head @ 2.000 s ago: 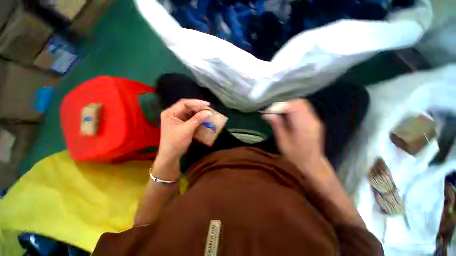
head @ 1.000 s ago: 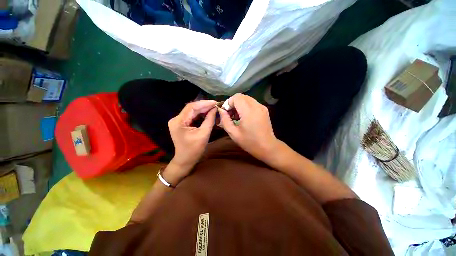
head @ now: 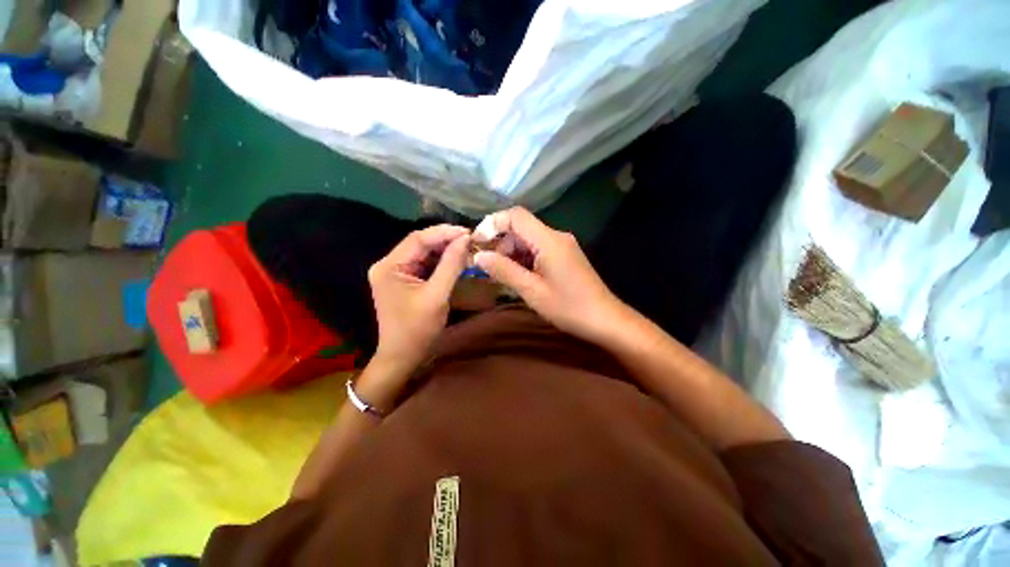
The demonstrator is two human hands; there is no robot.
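My left hand (head: 412, 290) and my right hand (head: 545, 271) meet over my lap, fingertips nearly touching. Between them is a small tan hang tag (head: 478, 246), mostly hidden by the fingers, with a bit of blue showing below. Both hands pinch at it. A white piece shows at my right fingertips; I cannot tell what it is. Any string between the hands is too thin to make out.
A white sack (head: 443, 138) of blue plush toys stands in front. A red stool (head: 238, 360) with a small tag stack (head: 201, 322) and a yellow sack (head: 222, 465) are left. A string bundle (head: 864, 327) and banded tag stack (head: 903, 164) lie right on white sacking.
My hands were apart two seconds ago, the left showing a tan tag with a blue mark. They came together and stay joined, with fingers slightly shifted. The camera view has also shifted.
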